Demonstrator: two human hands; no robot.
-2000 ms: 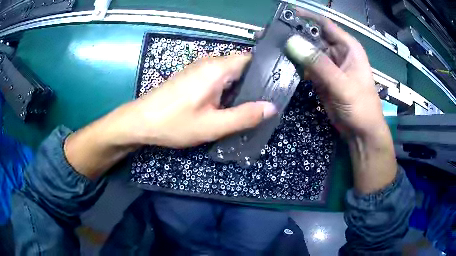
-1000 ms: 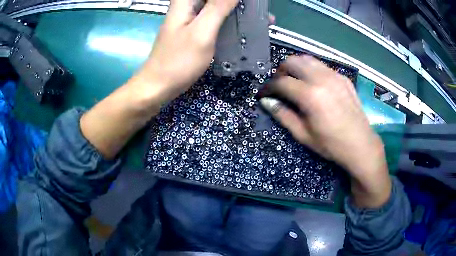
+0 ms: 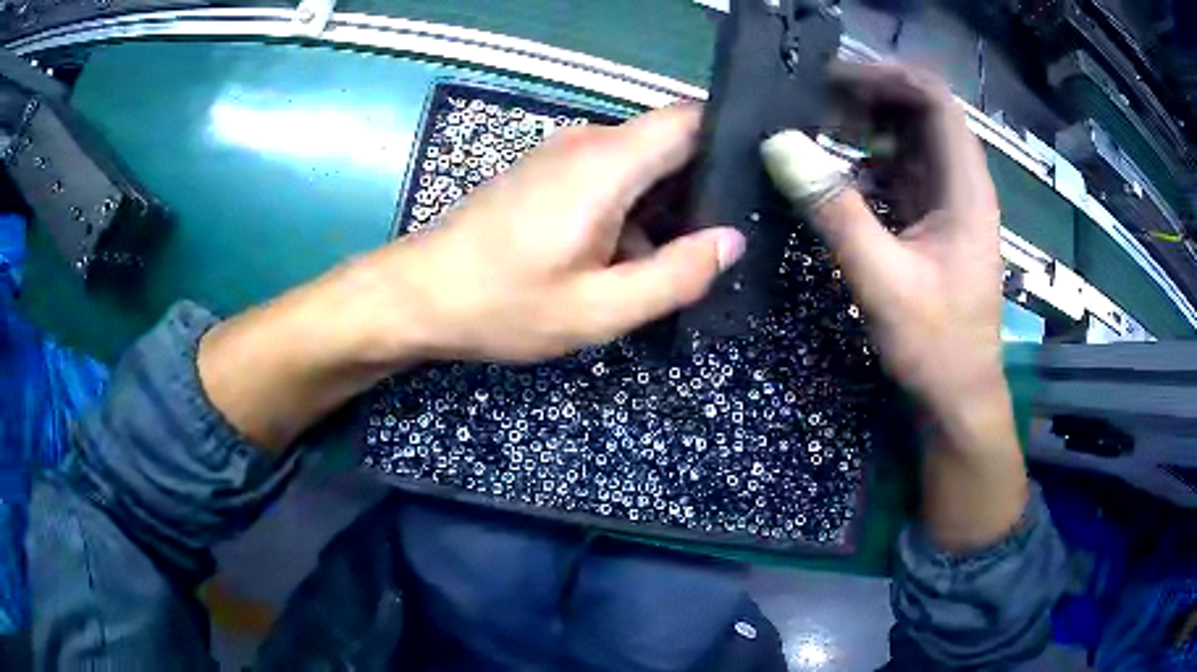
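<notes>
A dark metal plate (image 3: 748,171) is held upright and slightly tilted over the nut tray (image 3: 617,523). My left hand (image 3: 565,250) grips its left edge, with the thumb across the face. My right hand (image 3: 906,223) is at its upper right side; the thumb with a pale finger cot (image 3: 803,168) lies at the plate's edge. The right fingers are blurred and partly behind the plate, so whether they hold a nut cannot be told. Many small hex nuts (image 3: 591,440) lie loose in the tray below.
Stacked dark workpieces (image 3: 79,190) lie on the green bench (image 3: 250,197) at the left. A metal rail (image 3: 525,59) and the green conveyor run behind the tray. A grey metal part (image 3: 1109,394) is at the right. Blue material (image 3: 53,446) hangs at the left edge.
Since one second ago, the plate has come down and right from the top edge, with my left hand. My right hand has risen from the nuts to the plate's upper right side.
</notes>
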